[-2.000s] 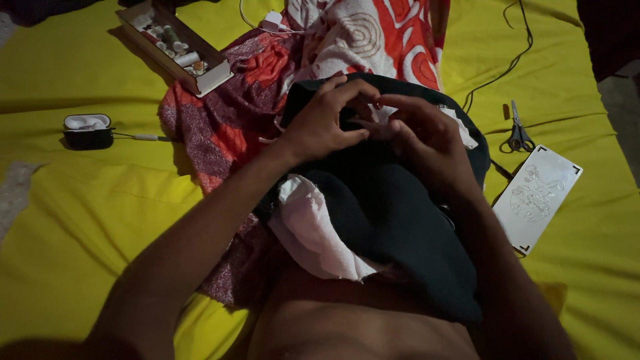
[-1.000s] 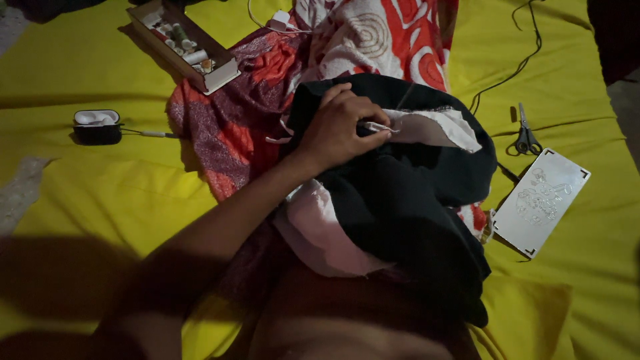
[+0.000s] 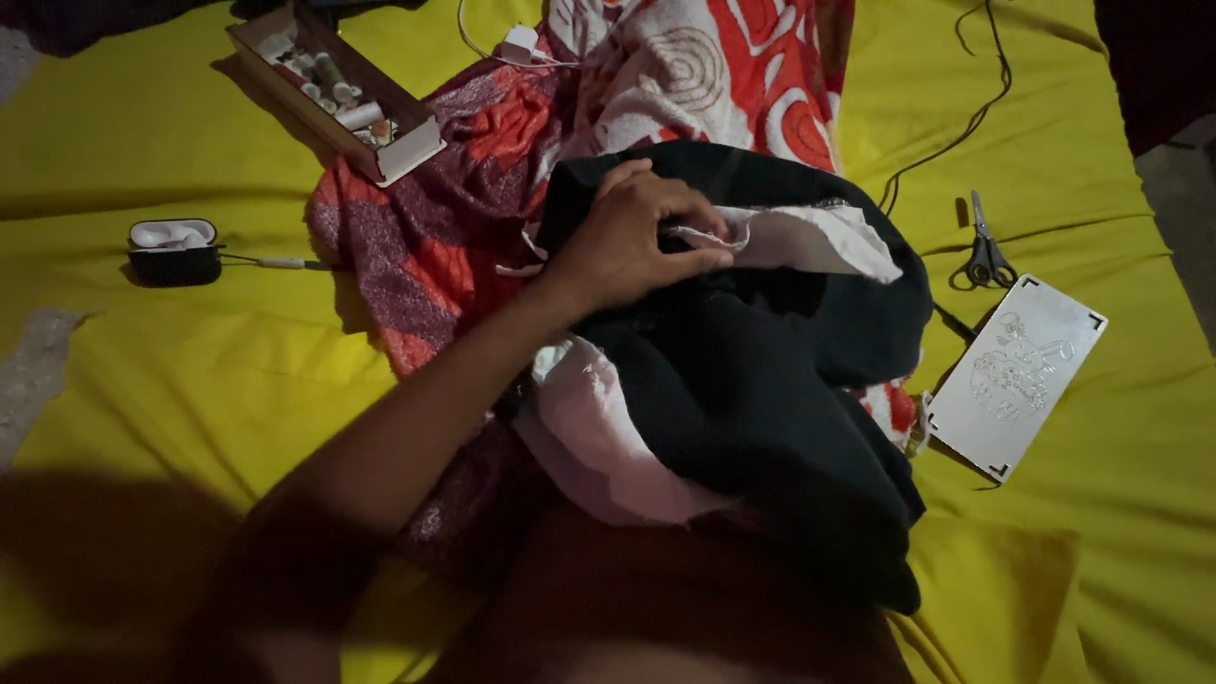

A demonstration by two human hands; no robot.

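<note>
My left hand (image 3: pixel 651 233) pinches the edge of a white fabric strip (image 3: pixel 807 237) between thumb and fingers. The strip lies across a dark cloth garment (image 3: pixel 722 351) bunched over my lap, and its free end reaches right with a frayed edge. A second pale piece of fabric (image 3: pixel 598 427) shows along the garment's lower left side. Whether a needle or thread is at my fingers cannot be made out. My right hand is out of view.
A patterned red and white blanket (image 3: pixel 684 66) lies under the garment on a yellow sheet (image 3: pixel 190 380). Around it are a box of thread spools (image 3: pixel 408 157), an earbud case (image 3: pixel 176 266), a white charger (image 3: pixel 520 45), scissors (image 3: pixel 984 252), a white engraved box (image 3: pixel 1016 380) and a dark cable (image 3: pixel 978 114).
My right hand was at the white fabric beside my left hand two seconds ago and has since left the view. The white strip now lies uncovered. My left hand stays on the cloth.
</note>
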